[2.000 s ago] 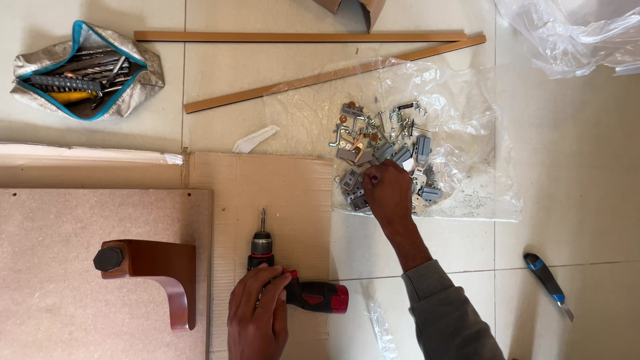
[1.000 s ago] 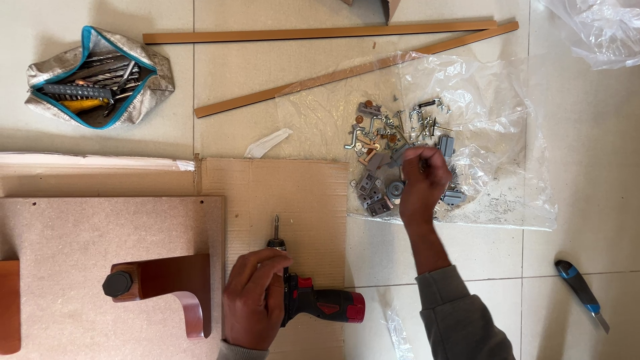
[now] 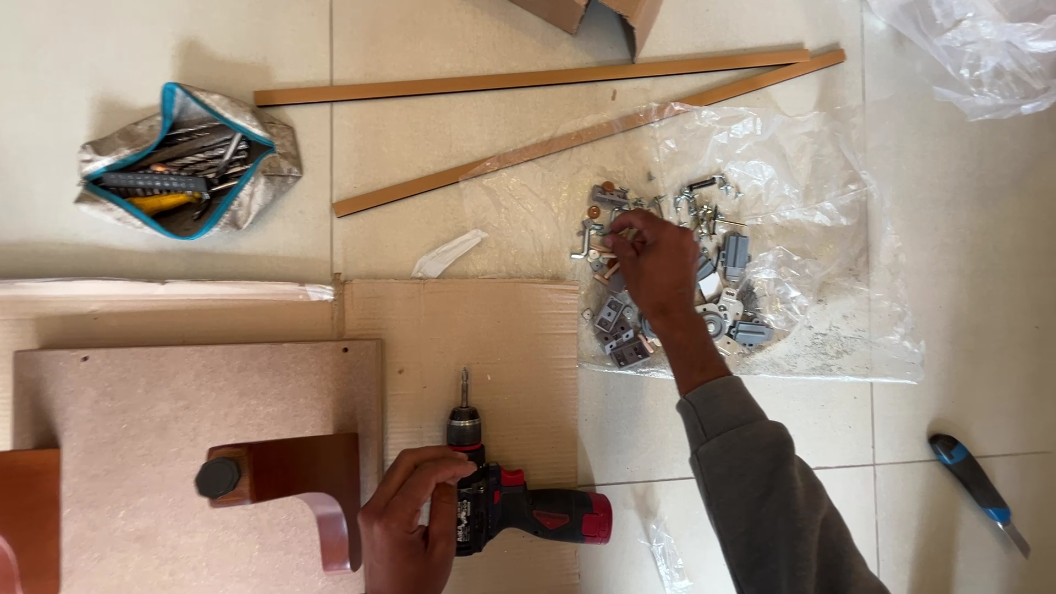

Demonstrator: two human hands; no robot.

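Observation:
My right hand (image 3: 656,264) reaches into a pile of furniture hardware on a clear plastic sheet (image 3: 825,165), its fingertips among small screws and brackets; whether they pinch a piece is not visible. Around it lie a grey plastic fitting (image 3: 734,256), dark hinge plates (image 3: 629,351) and a bent metal hook (image 3: 586,239). My left hand (image 3: 417,516) is half curled beside a black and red cordless drill (image 3: 487,503), which lies on cardboard (image 3: 462,330) with its bit pointing away from me. Something small and pale shows between the left fingers, too unclear to name.
At the left lies a fibreboard panel (image 3: 165,396) with a curved brown wooden leg (image 3: 305,462) on it. Beyond are an unzipped tool pouch (image 3: 190,165) and two brown strips (image 3: 528,80). A utility knife (image 3: 978,478), blade exposed, lies at the right.
My right hand has moved from the right part of the hardware pile to its left part. The drill remains on the cardboard beside my left hand.

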